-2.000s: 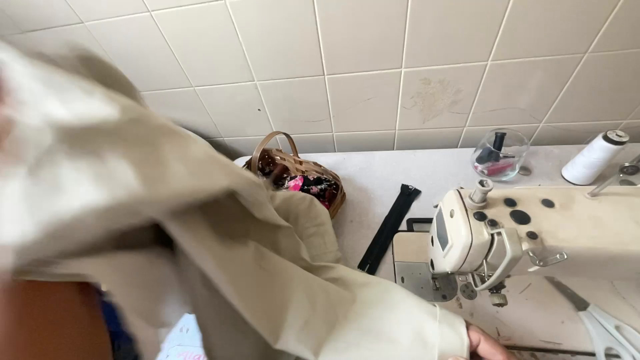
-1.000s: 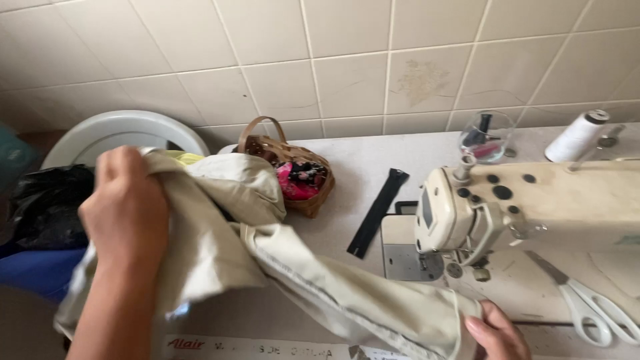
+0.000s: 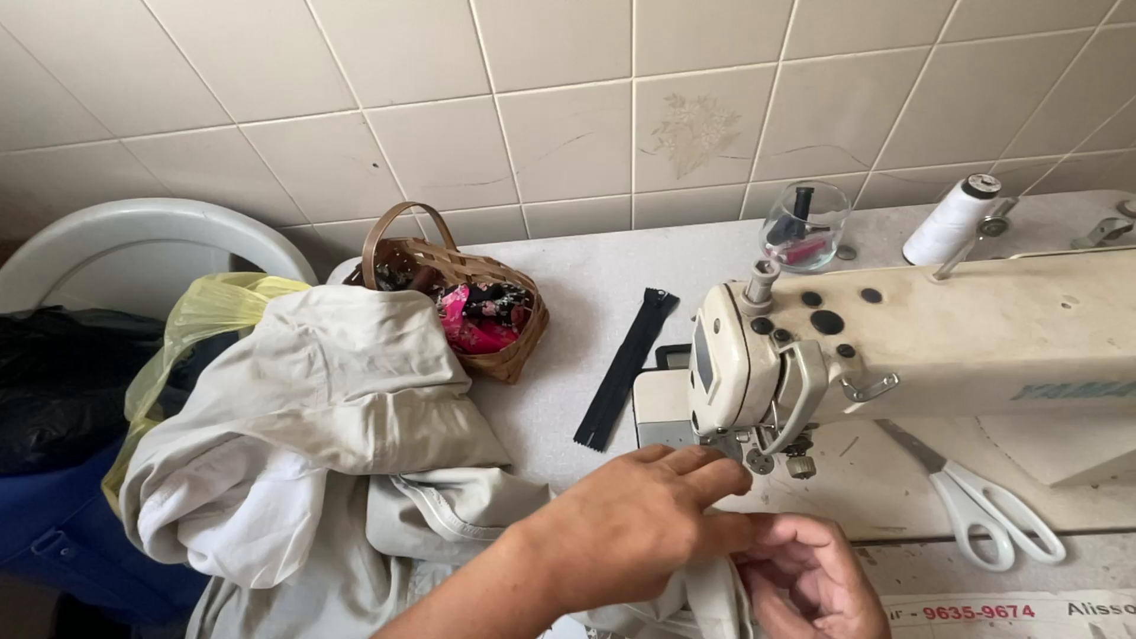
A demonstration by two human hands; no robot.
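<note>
Light khaki fabric, apparently a garment, lies heaped over the left part of the table, with a white lining part and a seam showing. Its near end runs under my hands. My left hand reaches across to the front of the industrial sewing machine, fingers bent just below the needle area; the cloth is beneath it. Beside it, my right hand pinches the edge of the cloth. Both hands' fingertips are partly hidden. A black zipper lies left of the machine head.
Behind the cloth stands a wicker basket with floral fabric. White-handled scissors lie on the machine bed. A glass and a white thread cone stand behind the machine. At the left are a grey plastic tub and black and yellow bags.
My left hand has moved right from the raised fabric to beside my right hand. The garment, held up before, now lies heaped at the left.
</note>
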